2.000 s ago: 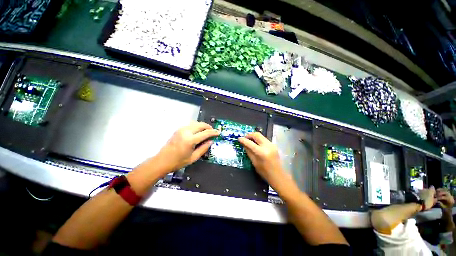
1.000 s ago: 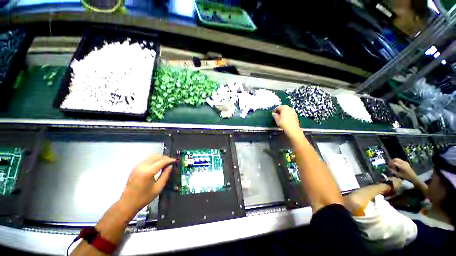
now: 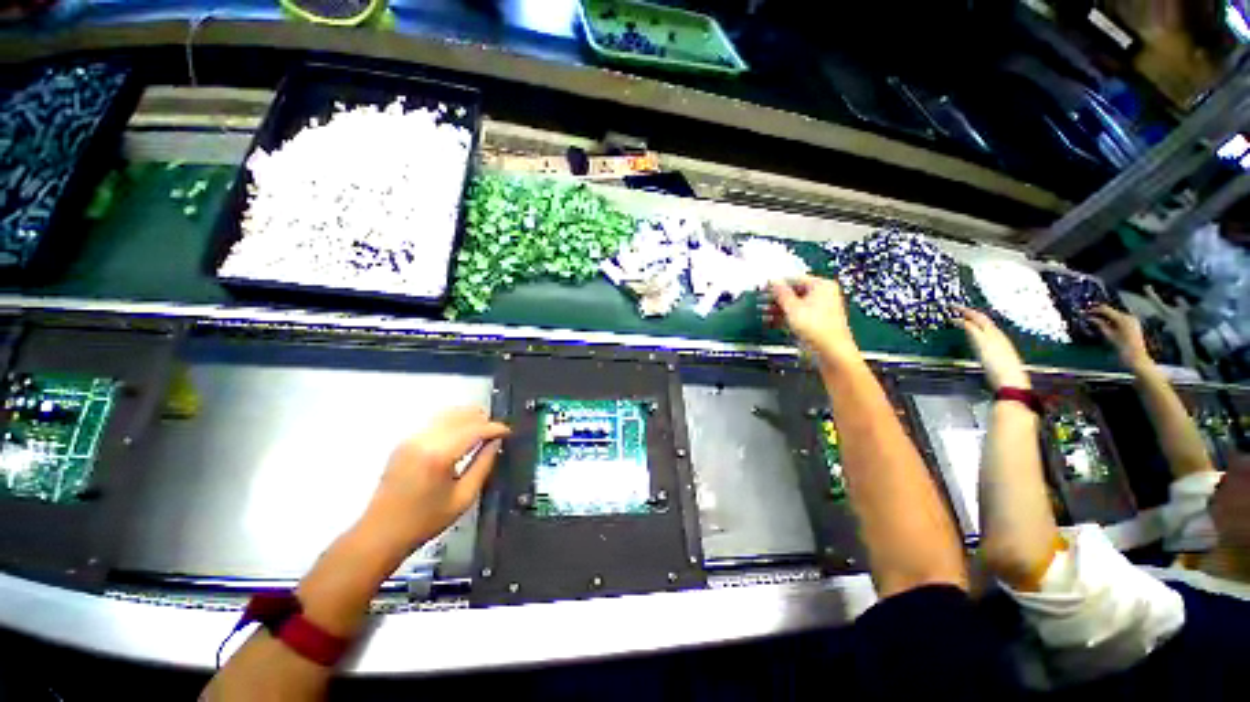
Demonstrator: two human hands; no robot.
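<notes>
A green circuit board (image 3: 592,457) with a few parts on it lies in a black pallet (image 3: 590,560) in front of me. My left hand (image 3: 436,477) hovers at the pallet's left edge with its fingertips together; a small pale thing may be between them, too small to tell. My right hand (image 3: 812,316) is at the front right edge of the loose white parts pile (image 3: 740,265), fingers bent. Whether it holds a part cannot be told. A heap of black-and-silver components (image 3: 899,279) lies just right of it.
A black tray of white components (image 3: 354,199) and green components (image 3: 537,233) lie on the green shelf (image 3: 165,254). Other pallets with boards (image 3: 55,436) lie on both sides. Bare metal plates (image 3: 309,453) lie between pallets. Another person's hand (image 3: 994,350) reaches in at right.
Over two seconds my right hand has gone from the board to the white pile; my left has drawn back left of the board. Another person's hand has reached to the speckled heap.
</notes>
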